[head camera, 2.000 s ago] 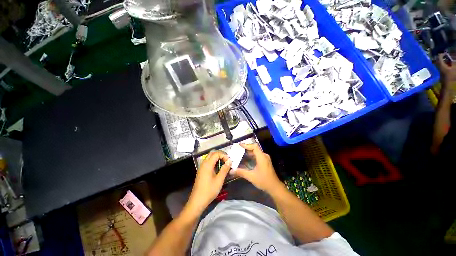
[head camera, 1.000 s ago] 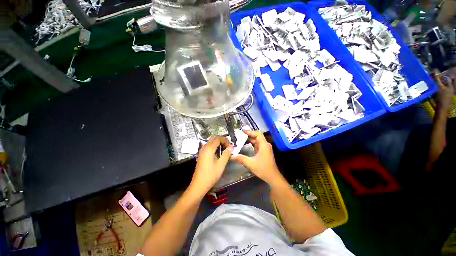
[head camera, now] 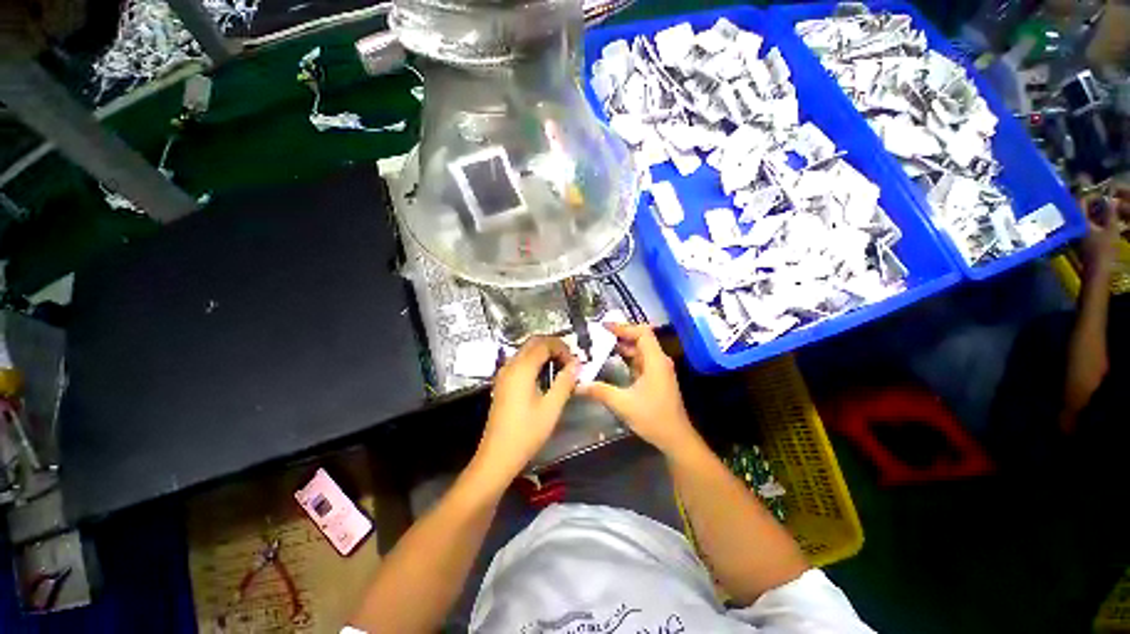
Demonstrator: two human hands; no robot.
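Note:
A small white housing (head camera: 597, 356) is held at the tip of a dark rod, likely a soldering iron (head camera: 578, 310), under the clear hood. My right hand (head camera: 641, 382) grips the housing between thumb and fingers. My left hand (head camera: 533, 390) is at its left side, fingertips pinched close to it; a small part there is hidden by the fingers, so I cannot tell what it pinches. Another white piece (head camera: 476, 359) lies on the metal tray (head camera: 564, 434) area just left of my left hand.
The clear fume hood (head camera: 521, 235) hangs above my hands. Two blue bins (head camera: 812, 325) of white housings stand right. A black mat (head camera: 236, 359) is left. A pink phone (head camera: 332, 510) and red-handled pliers (head camera: 275, 576) lie lower left. A yellow crate (head camera: 828, 495) is below right; another person's arm (head camera: 1090, 322) shows far right.
Since two seconds ago, both hands have moved the housing up to the dark rod's tip. Over the last second they have hardly moved. Corded pieces on the green line behind have shifted.

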